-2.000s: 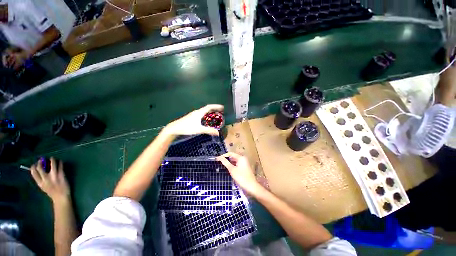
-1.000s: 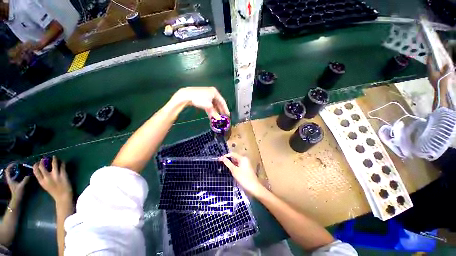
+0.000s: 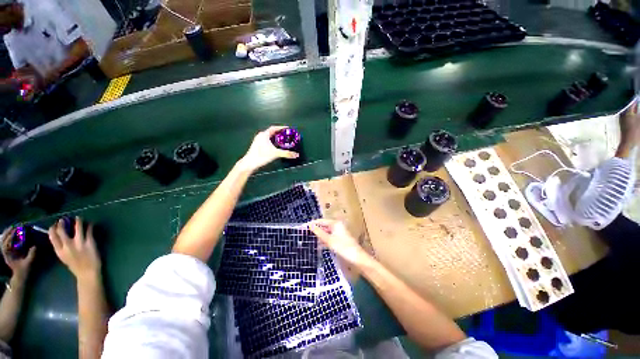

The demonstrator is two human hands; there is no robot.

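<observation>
My left hand (image 3: 265,150) is closed round a black cylinder unit (image 3: 287,139) with a magenta-lit top, over the green belt left of the white post. My right hand (image 3: 332,237) pinches the upper right corner of a pad sheet (image 3: 270,263), a grid of small dark rectangles held tilted. Stacked pad sheets (image 3: 302,324) lie under it. Whether a loose pad is between my right fingers is too small to tell. Three cylinder units (image 3: 427,195) stand upright at the cardboard's left part and back edge.
A white post (image 3: 344,91) rises at the belt's near edge. More cylinders (image 3: 404,118) stand on the green belt (image 3: 245,105). A parts tray (image 3: 509,224) and a desk fan (image 3: 596,193) are on the right over cardboard (image 3: 414,259). A neighbour's hands (image 3: 76,249) hold a lit unit at left.
My left hand has moved left and outward over the belt with the cylinder. Its top went from red to magenta. My right hand still holds the sheet. Cylinders on the belt have shifted right.
</observation>
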